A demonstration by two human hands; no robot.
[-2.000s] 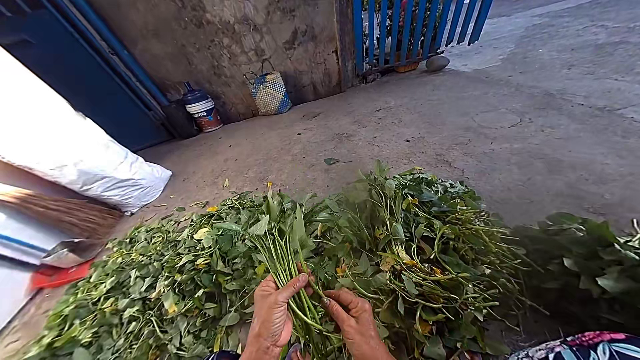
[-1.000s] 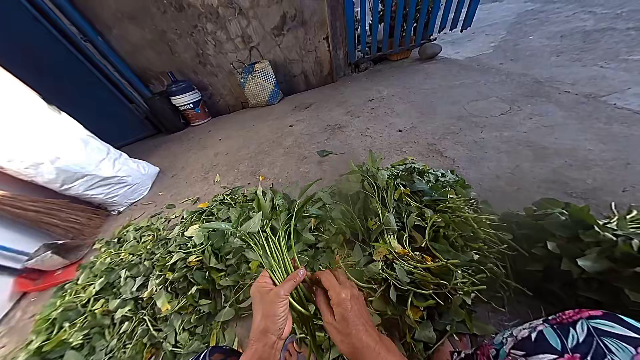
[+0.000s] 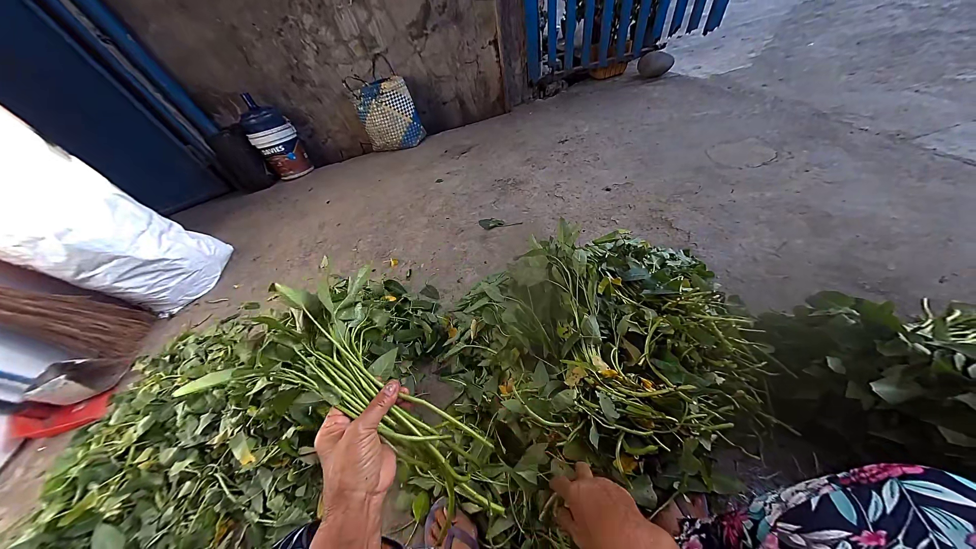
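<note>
My left hand [image 3: 357,451] is closed around a bunch of long green leafy stems [image 3: 343,374], its leaves pointing up and left, cut ends to the lower right. My right hand [image 3: 598,503] is low at the front edge of a heap of leafy greens [image 3: 648,335]; its fingertips are among stems and leaves, and whether they grip any cannot be told. Left of and below the held bunch spreads another pile of loose green leaves [image 3: 175,450], some yellowed.
More greens [image 3: 877,381] lie at the right. A white sack [image 3: 114,229], a straw broom [image 3: 69,320] and a red dustpan [image 3: 61,415] are at the left. Against the wall stand a paint bucket [image 3: 280,149] and a woven bag [image 3: 389,114]. A sandalled foot [image 3: 451,526] shows below.
My right hand has moved away from the bunch, to the right and down to the heap's edge. The bunch in my left hand has tilted over to the left.
</note>
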